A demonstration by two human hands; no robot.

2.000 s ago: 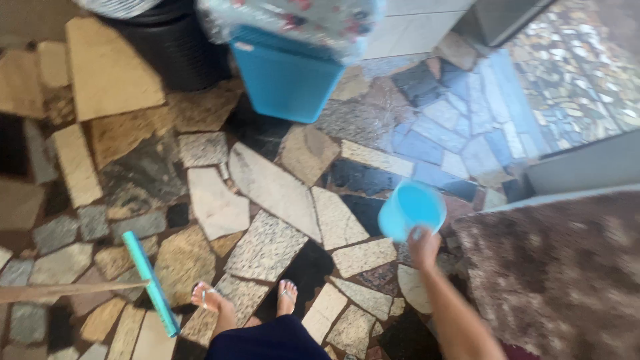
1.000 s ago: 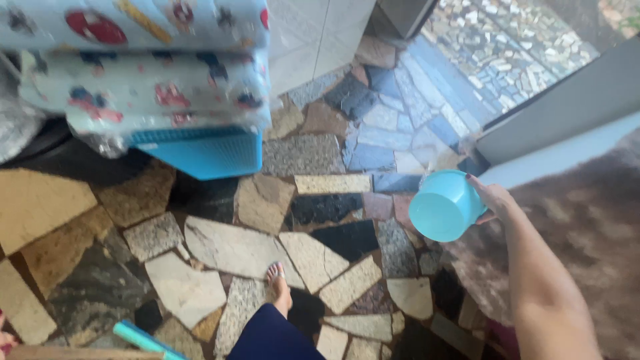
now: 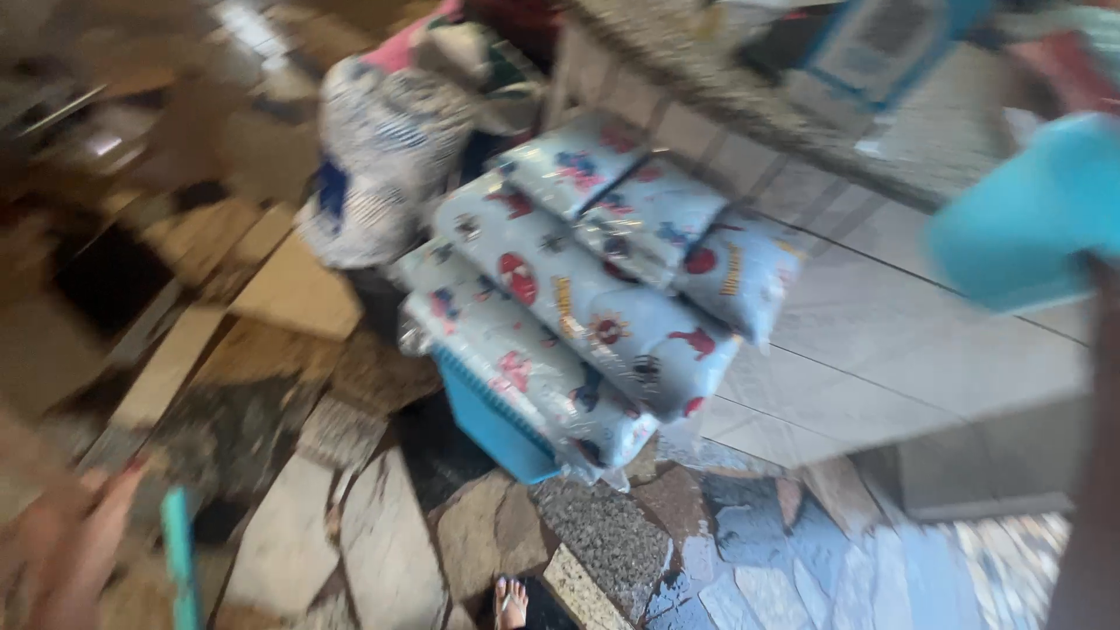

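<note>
At the right edge my right hand [image 3: 1101, 267], dark and blurred, grips a turquoise plastic tub [image 3: 1019, 219] by its lower side, raised beside the counter. My left hand [image 3: 92, 525] is at the lower left, also blurred; its hold cannot be made out. Just right of it is a teal bar-shaped tool head [image 3: 179, 560], upright in view. Between the hands, plastic-wrapped printed packs [image 3: 586, 306] lie piled on a blue plastic basket [image 3: 494, 424].
A stone-edged counter [image 3: 744, 114] with items on top and white tiled panels [image 3: 840, 376] stands behind the packs. A filled whitish fabric bundle [image 3: 376, 157] sits left of them. Irregular stone floor [image 3: 394, 542] spreads around my foot [image 3: 510, 602], with a bluish, wet-looking part at lower right.
The view has swung strongly, bringing the counter and bundle in. The turquoise tub, still in my right hand, was over the floor near the brown rug and is now beside the counter.
</note>
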